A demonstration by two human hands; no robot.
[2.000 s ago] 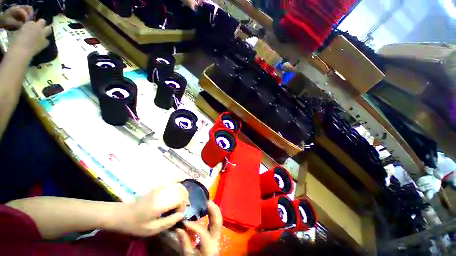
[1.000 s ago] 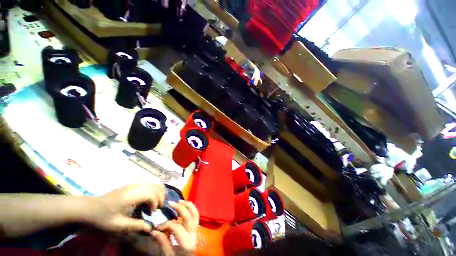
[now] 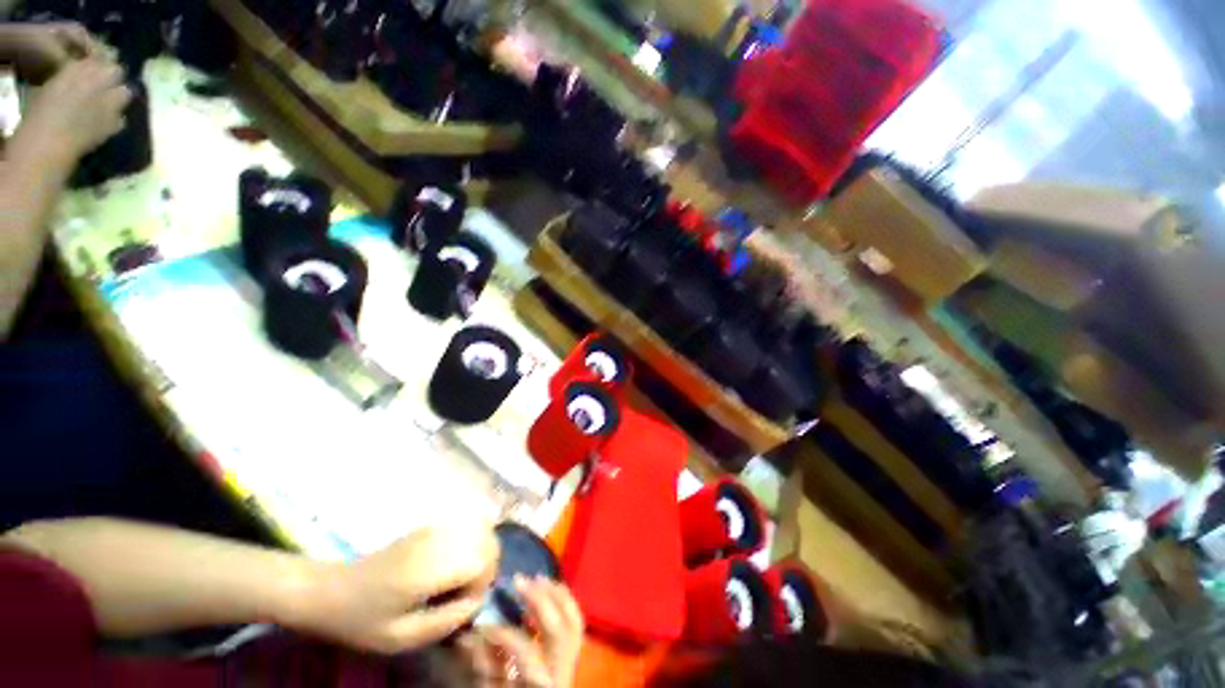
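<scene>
My left hand (image 3: 403,589) comes in from the left below a maroon sleeve, fingers curled on the near side of a dark round unit (image 3: 520,565). My right hand (image 3: 531,640) is at the bottom edge, partly cut off, its fingers against the lower side of the same unit. The unit looks black with a bluish-grey face. Blur and the fingers hide its details and anything pinched between them.
Black cylinders (image 3: 474,374) with pale rings stand on the printed table (image 3: 282,430). Red cylinders (image 3: 575,427) and a long red block (image 3: 629,538) lie right of my hands. A carton tray of black units (image 3: 672,383) stands behind. Another person's hands (image 3: 74,101) are at upper left.
The view has swung left, so the table things sit further right and the other person's hands show again. Both my hands stay on the dark unit, with the fingers slightly shifted.
</scene>
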